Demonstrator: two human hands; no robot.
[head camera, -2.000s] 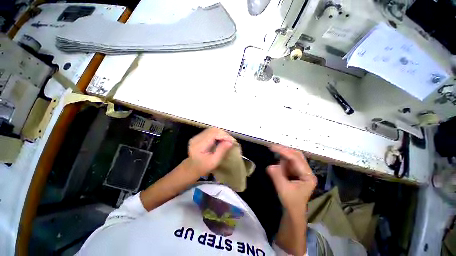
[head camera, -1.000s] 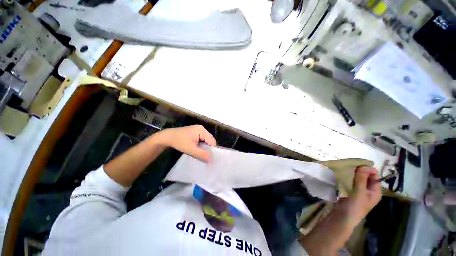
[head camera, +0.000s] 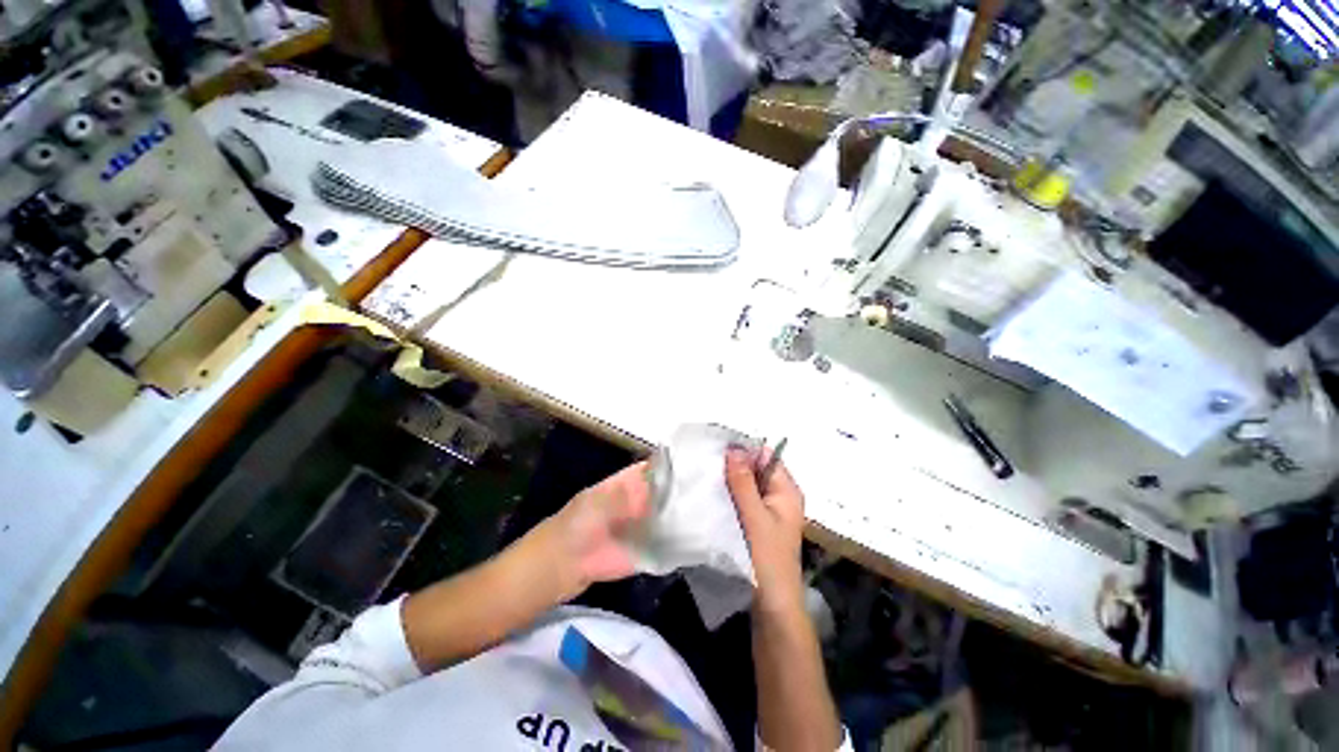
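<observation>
A limp cloth piece (head camera: 702, 507), pale grey side out, is bunched between my two hands over the table's front edge. My left hand (head camera: 610, 522) holds its left side, slightly blurred. My right hand (head camera: 767, 507) grips its right side, and a small dark tool, possibly snips (head camera: 774, 461), sticks up from the fingers. The lower part of the cloth hangs below my hands. Any khaki side is hidden.
A stack of pale grey curved pieces (head camera: 588, 228) lies at the table's back left. The sewing machine (head camera: 999, 287) stands right, with paper sheets (head camera: 1123, 360) and a black-handled tool (head camera: 978, 436) on it. A JUKI machine (head camera: 125, 221) is at left. Yellow strips (head camera: 419, 367) hang at the edge.
The cloth was stretched wide between my hands and is now bunched. My right hand has moved left, close to my left hand. The view has tilted up, showing more background.
</observation>
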